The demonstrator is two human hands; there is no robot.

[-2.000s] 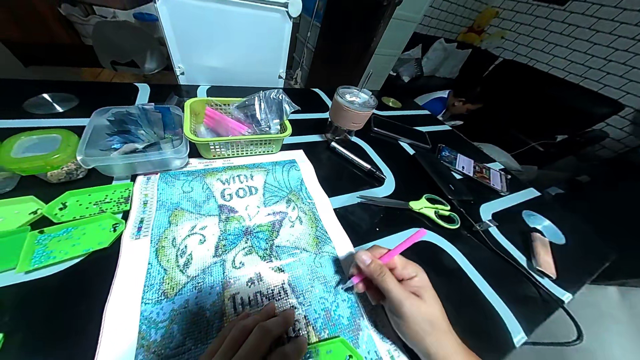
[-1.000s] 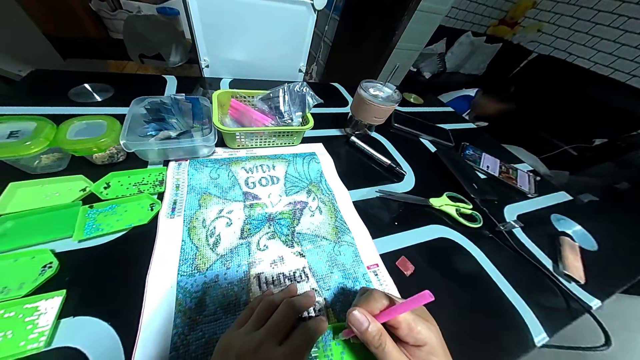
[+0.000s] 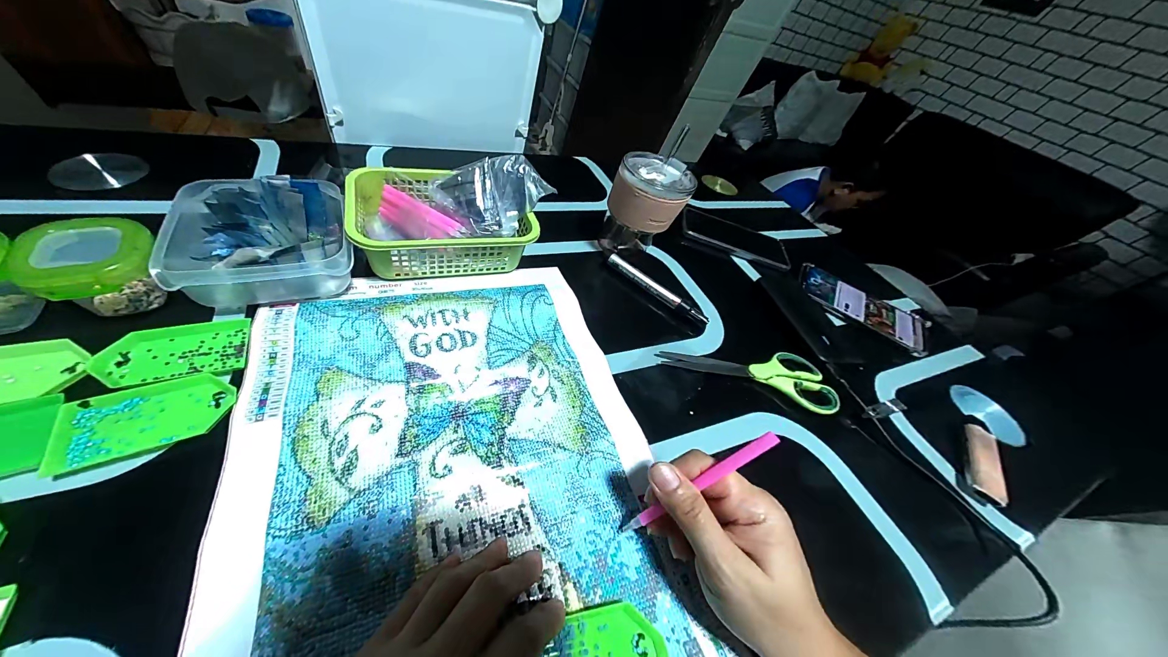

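A diamond painting canvas (image 3: 456, 411) with a butterfly and lettering lies flat on the black table. My right hand (image 3: 730, 538) grips a pink diamond painting pen (image 3: 707, 478), whose tip is at the canvas's right part. My left hand (image 3: 479, 602) rests palm down on the lower canvas, fingers slightly spread. Beside its fingertips, a green bead tray (image 3: 613, 631) sits on the canvas, partly out of view. Left of the canvas are more green trays, one with blue beads (image 3: 137, 424) and one with dark beads (image 3: 173, 354).
Behind the canvas stand a plastic container of packets (image 3: 251, 283) and a green basket (image 3: 443, 260) with pink pens. A lidded cup (image 3: 650, 196), scissors (image 3: 789, 379), a black pen (image 3: 655, 290), a lit phone (image 3: 862, 308) and a cable lie to the right. A person (image 3: 826, 192) is beyond the table.
My right hand with the pink pen has moved from the green tray by my left hand to the canvas's right part. My left hand stays on the canvas.
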